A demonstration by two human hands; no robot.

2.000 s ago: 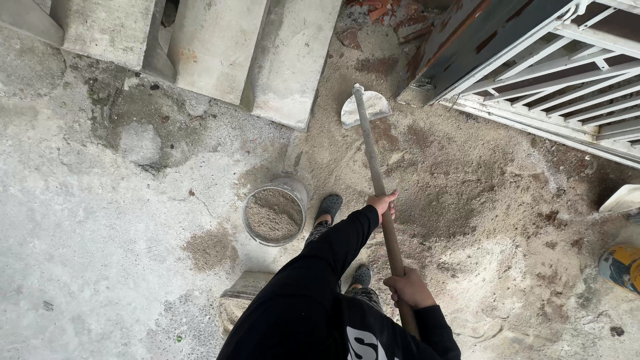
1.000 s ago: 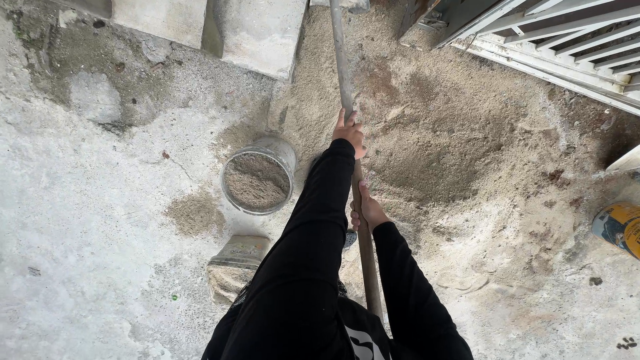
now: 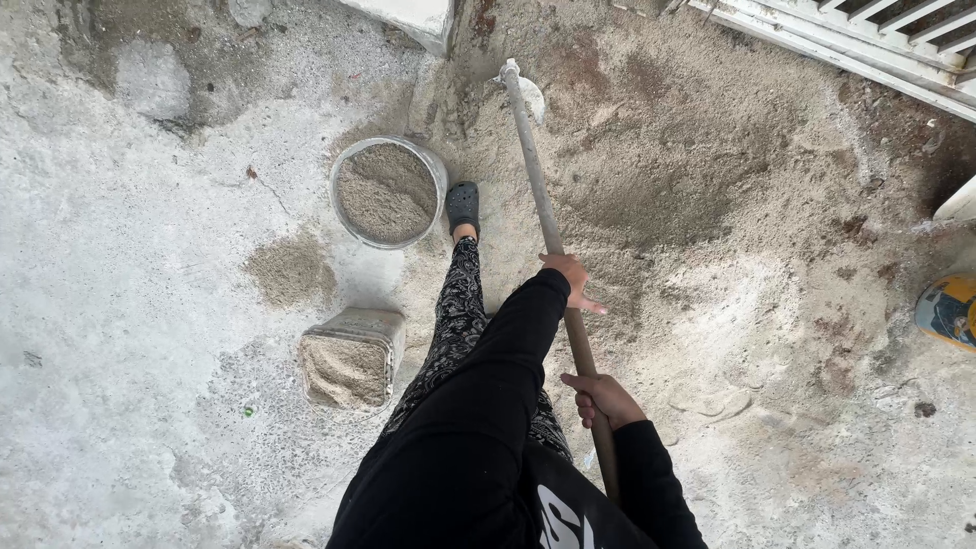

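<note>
A hoe's long wooden handle [image 3: 543,200] runs from beside my body up to its pale metal blade [image 3: 533,99], which rests at the sandy ground. Around the middle of the handle is my left hand [image 3: 572,284], its thumb stretched out. Lower down, my right hand [image 3: 605,400] grips the same handle near my waist. Loose sand [image 3: 663,175] spreads to the right of the hoe. A round bucket [image 3: 441,171] full of sand stands left of the handle, beside my clog [image 3: 463,206]. Below it is a square bucket [image 3: 395,335], also holding sand.
At the upper right stands a white metal grate [image 3: 839,46]. A yellow and grey container [image 3: 948,311] is at the right edge. A pale concrete block [image 3: 415,19] juts in at the top. A small sand patch [image 3: 291,271] lies on the concrete left of the buckets.
The hoe's blade, out of view a second ago, shows again, closer to my body than two seconds ago. My foot beside the round bucket is now in plain view. The view has shifted.
</note>
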